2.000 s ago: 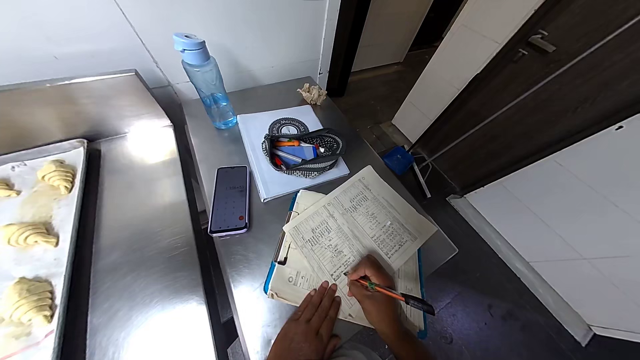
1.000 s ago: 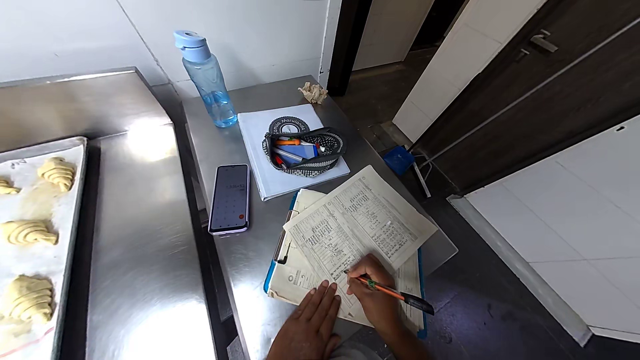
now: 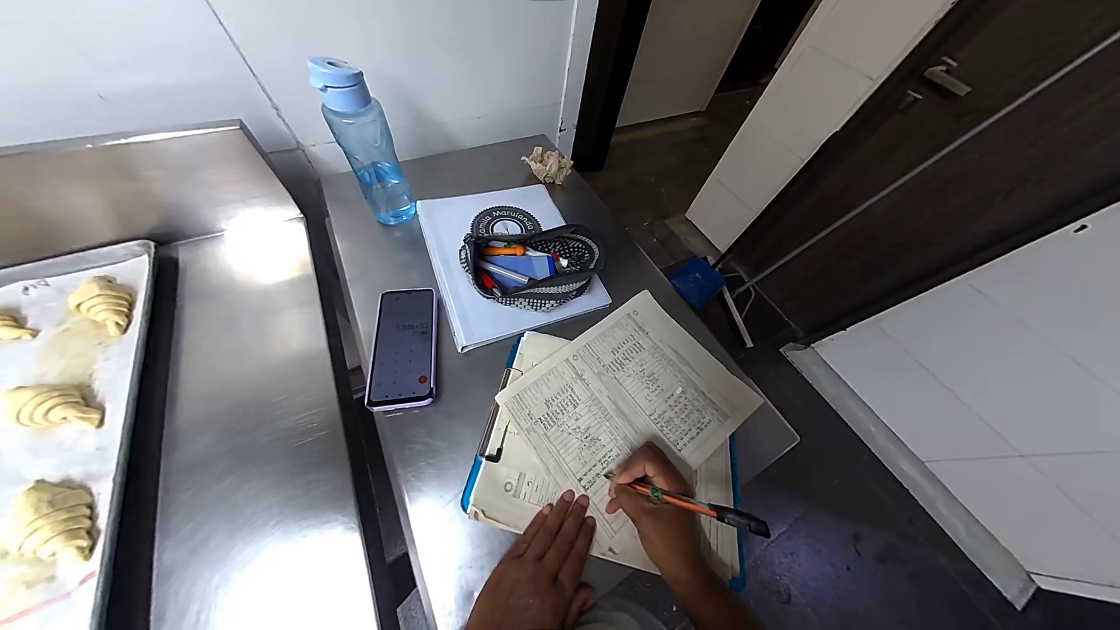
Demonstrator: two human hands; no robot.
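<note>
My right hand (image 3: 661, 512) grips an orange pen (image 3: 691, 502) with a black cap on its rear end, its tip on a sheet covered in handwriting (image 3: 639, 376). Flat, with the fingers together, my left hand (image 3: 542, 564) rests on the lower left edge of the papers and holds nothing. The sheet lies at an angle over other papers on a blue clipboard (image 3: 473, 484), whose metal clip shows at the left. A smartphone (image 3: 402, 350) with a calculator on its screen lies left of the clipboard.
Behind the clipboard, an open pencil case (image 3: 573, 284) sits on a white binder (image 3: 472, 322). A blue water bottle (image 3: 372, 153) and crumpled paper (image 3: 548, 164) stand at the steel table's back. Shaped dough pieces (image 3: 52, 521) lie on a lined tray (image 3: 131, 385) at left. A blue dustpan (image 3: 696, 282) is on the floor.
</note>
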